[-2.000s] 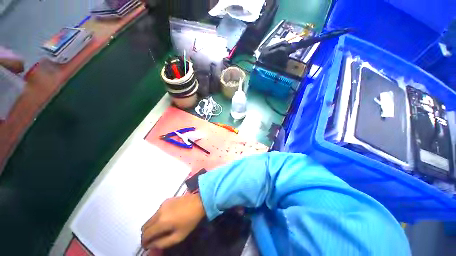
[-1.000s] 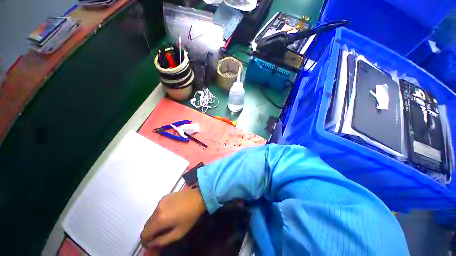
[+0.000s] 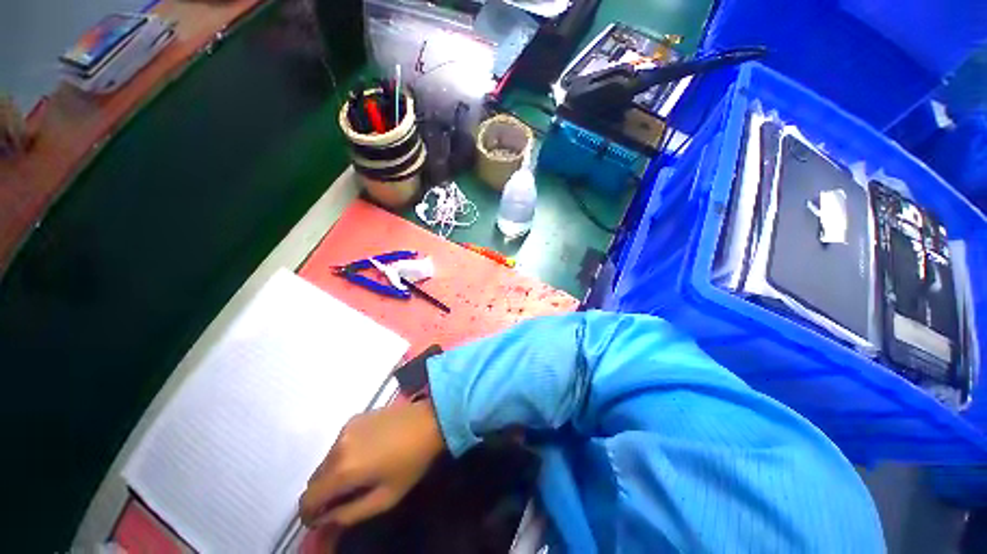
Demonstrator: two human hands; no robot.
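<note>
My right hand (image 3: 373,463) is at the bottom centre, back up, with its fingers curled down at the right edge of a large white ruled pad (image 3: 265,406). Whether the fingers grip anything is hidden. A glossy black panel (image 3: 455,503) lies under my wrist and forearm, partly covered by the sleeve. A small dark strip (image 3: 418,370) shows beside the cuff. My left hand is out of the picture.
Blue-handled cutters (image 3: 384,275) and a thin dark stick (image 3: 431,298) lie on the red mat (image 3: 368,233). Behind stand a tool cup (image 3: 386,152), tangled white cord (image 3: 446,208) and bottle (image 3: 517,203). A blue crate (image 3: 693,325) with tablet parts is at right.
The camera view has shifted slightly, moving the bench scene in the picture. My right hand stays at the pad's edge with nearly the same pose.
</note>
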